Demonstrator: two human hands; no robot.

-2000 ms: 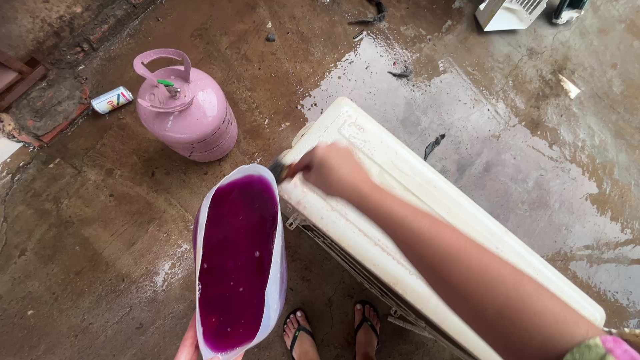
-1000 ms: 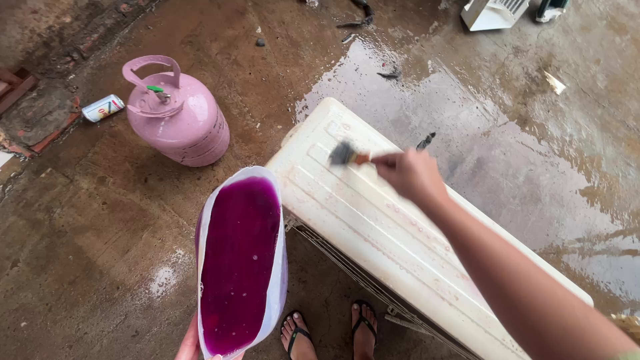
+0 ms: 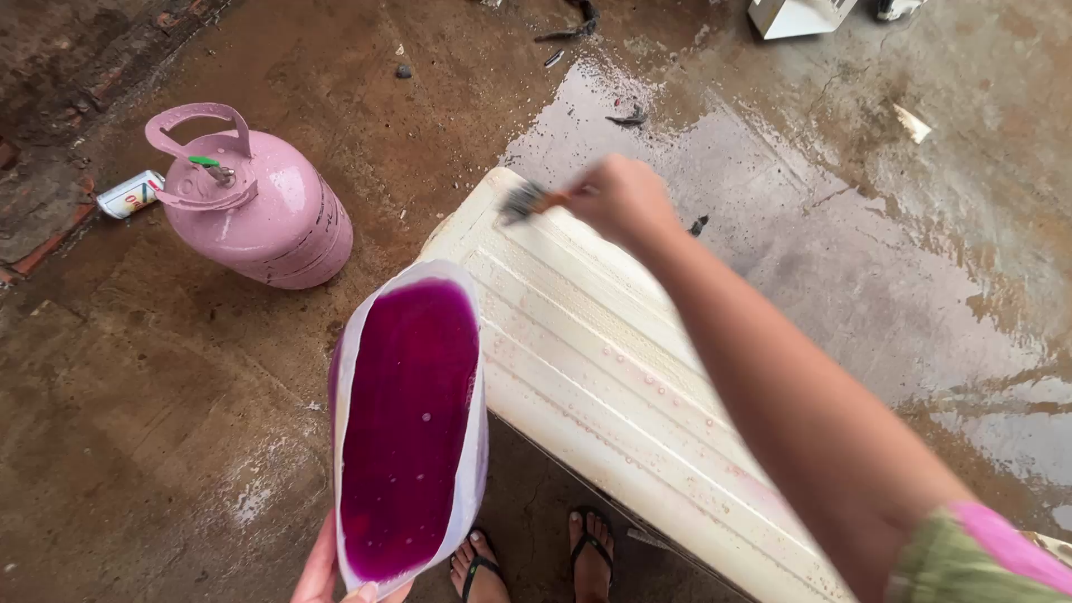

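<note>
My left hand (image 3: 322,574) holds the near end of a white plastic container (image 3: 471,494), cut open and filled with purple liquid (image 3: 410,419). My right hand (image 3: 624,201), blurred, grips a paintbrush (image 3: 529,203) by its brown handle. Its dark bristles are over the far left corner of a white ribbed metal casing (image 3: 603,377), which looks like an air conditioner's outdoor unit. Whether the bristles touch the surface cannot be told. Drops and pinkish wet marks dot the ribbed panel.
A pink gas cylinder (image 3: 289,209) with a green valve handle stands left on the wet concrete floor (image 3: 151,402), beside a fallen can (image 3: 131,194). Dark scraps (image 3: 630,117) and a white part (image 3: 800,17) lie farther off. My sandalled feet (image 3: 590,544) are beside the casing.
The brush in my right hand has gone from beside the container's rim onto the casing, then to its far corner. My left hand keeps hold of the container.
</note>
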